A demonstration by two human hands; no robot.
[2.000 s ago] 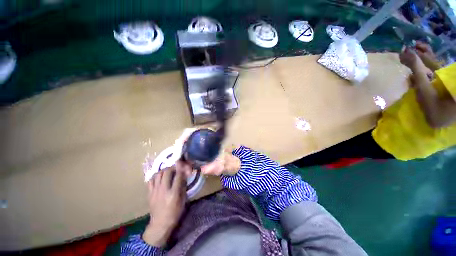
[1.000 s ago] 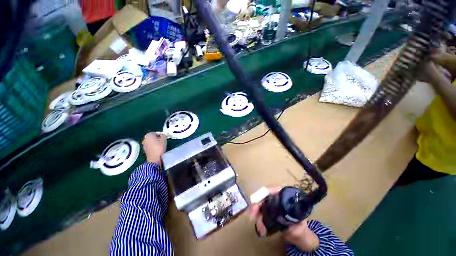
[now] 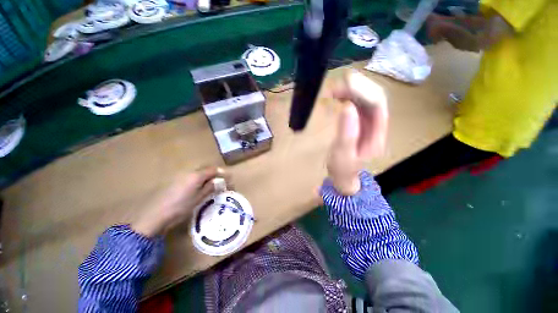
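A round white slotted disc (image 3: 221,224) lies on the cardboard near the bench's front edge, its short tab pointing away from me. My left hand (image 3: 194,189) is at the tab, with its fingers closed on the disc's rim there. My right hand (image 3: 361,125) is raised over the bench to the right, blurred, with its fingers curled; I cannot tell whether it holds anything. A blurred black tool (image 3: 315,61) hangs from above, left of my right hand, with a gap between them.
A silver screw feeder (image 3: 235,113) stands beyond the disc. Spaced white discs lie on the green conveyor belt (image 3: 165,67). A bag of small parts (image 3: 401,58) lies at the far right of the cardboard. A person in yellow (image 3: 511,79) is at the right. Stacked discs sit beyond the belt.
My left hand has come back from the belt, and a disc now lies at it on the cardboard. My right hand, earlier around the screwdriver, is now raised apart from the black tool.
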